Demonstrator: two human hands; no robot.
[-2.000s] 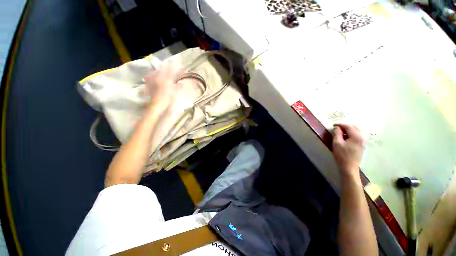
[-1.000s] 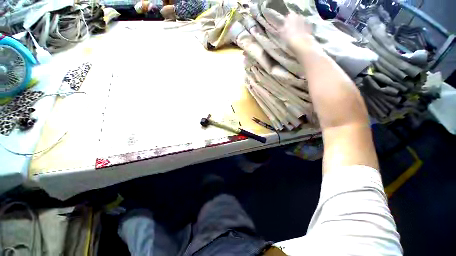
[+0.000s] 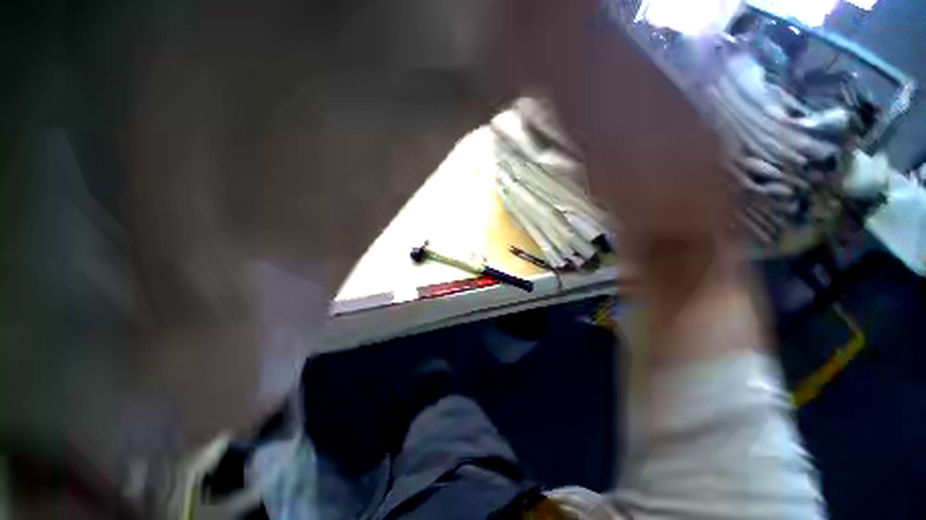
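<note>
A large, dark, blurred sheet (image 3: 203, 203), which looks like a bag close to the camera, covers the left and upper part of the view. My right forearm rises from the lower right, and my right hand (image 3: 543, 46) meets the sheet at the top. The hand is dark and blurred and appears closed on the sheet; single fingers do not show. My left hand is not visible. A heap of beige bags (image 3: 548, 208) lies on the table behind my forearm.
A hammer (image 3: 457, 262) lies near the table's front edge (image 3: 406, 327), across the red steel bar (image 3: 457, 287). A thin dark pointed tool (image 3: 529, 258) lies right of it. Grey-beige pieces (image 3: 777, 152) hang at the right. Yellow floor lines (image 3: 833, 366) show lower right.
The large blurred sheet has come up in front of the camera and hides the left of the table. My right hand has moved from the heap up and left. The heap looks smaller.
</note>
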